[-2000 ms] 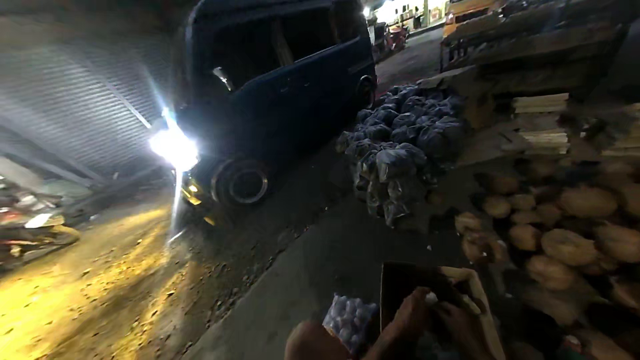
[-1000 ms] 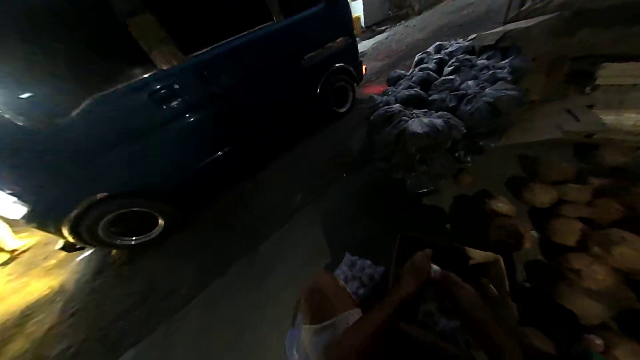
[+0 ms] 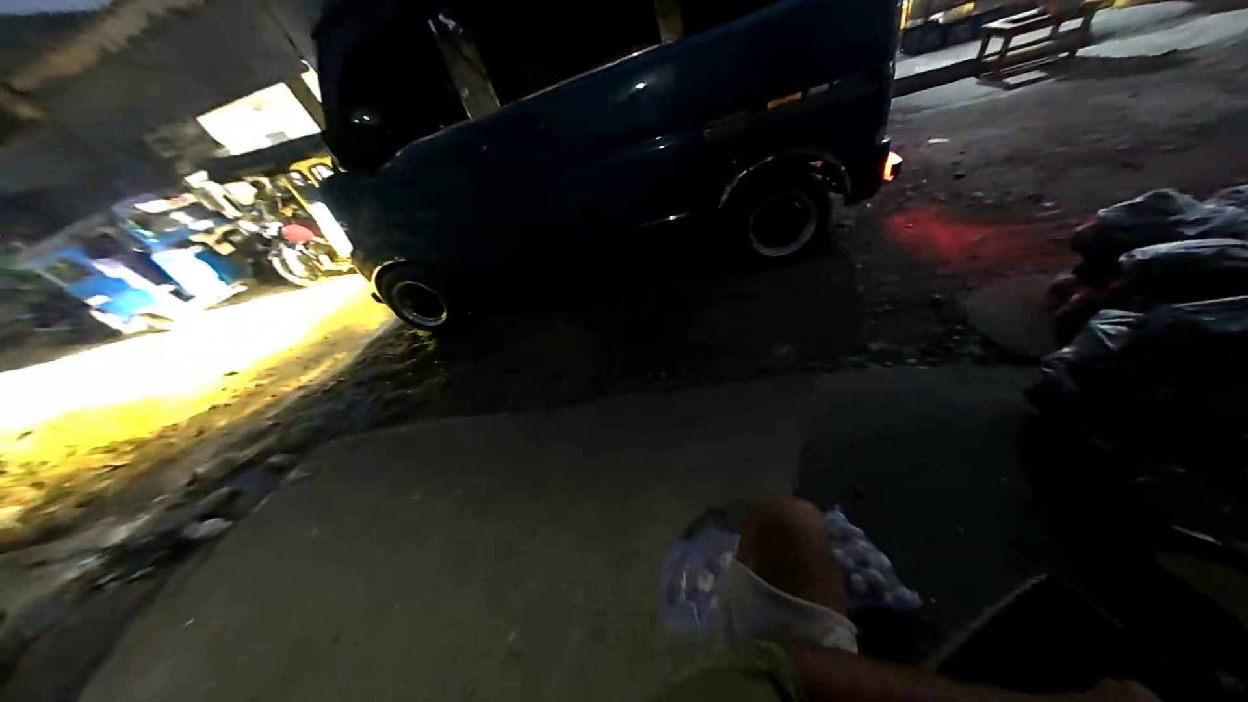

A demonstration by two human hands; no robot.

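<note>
At the bottom right edge my left forearm reaches right to my left hand [image 3: 1121, 690], which is dark and cut off by the frame; whether it holds anything cannot be told. My right hand is out of view. Just above the forearm is the dark open cardboard box [image 3: 1033, 624], mostly lost in shadow. Left of the box, beside my bare knee, lies a bag of small pale round items [image 3: 868, 565]. A clear plastic bag [image 3: 697, 580] with bluish contents rests on the other side of the knee.
A dark blue van [image 3: 604, 146] stands across the pavement, its tail light [image 3: 891, 166] glowing red. Tied dark plastic bags [image 3: 1160, 292] are heaped at right. Stones line the pavement's rough edge at left. Farther off are a motorcycle [image 3: 297, 258] and a wooden bench [image 3: 1038, 34].
The view has swung left, taking the box and my right hand mostly or wholly out of frame. The van has moved along the road, and its red tail light now shows.
</note>
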